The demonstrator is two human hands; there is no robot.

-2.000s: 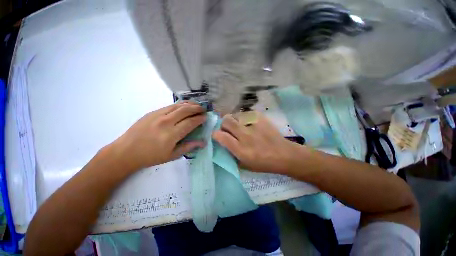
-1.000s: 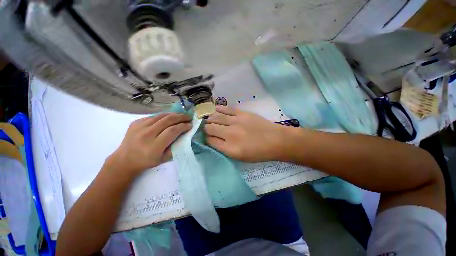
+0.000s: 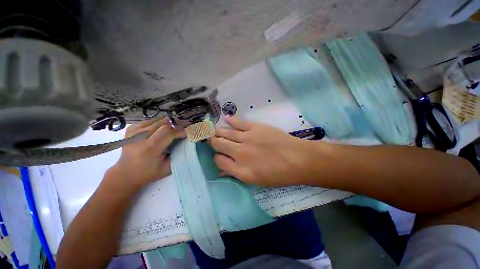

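Note:
A narrow pale green band (image 3: 193,194) runs from beside the presser foot area down over the table's front edge. A wider mint-green piece (image 3: 239,205) lies under it, to its right. The beige ridged block (image 3: 200,131) sits at the top of the band, near the metal parts. My left hand (image 3: 145,155) presses at the band's left edge, its fingertips partly behind the machine. My right hand (image 3: 258,152) lies flat on the mint piece, right of the block. The needle is hidden. The sewing machine head (image 3: 173,47) fills the top.
Stacked mint-green strips (image 3: 310,89) lie right of the machine. A slim black tool (image 3: 309,133) lies above my right wrist. Black-handled shears (image 3: 436,123) lie at the right. A printed ruler (image 3: 158,229) runs along the front edge. A blue basket rim (image 3: 32,210) is at the left.
The view has moved closer under the machine head, and the ribbed knob now looms large at the left. Both hands stay at the cloth beside the block. The band's lower end has shifted slightly.

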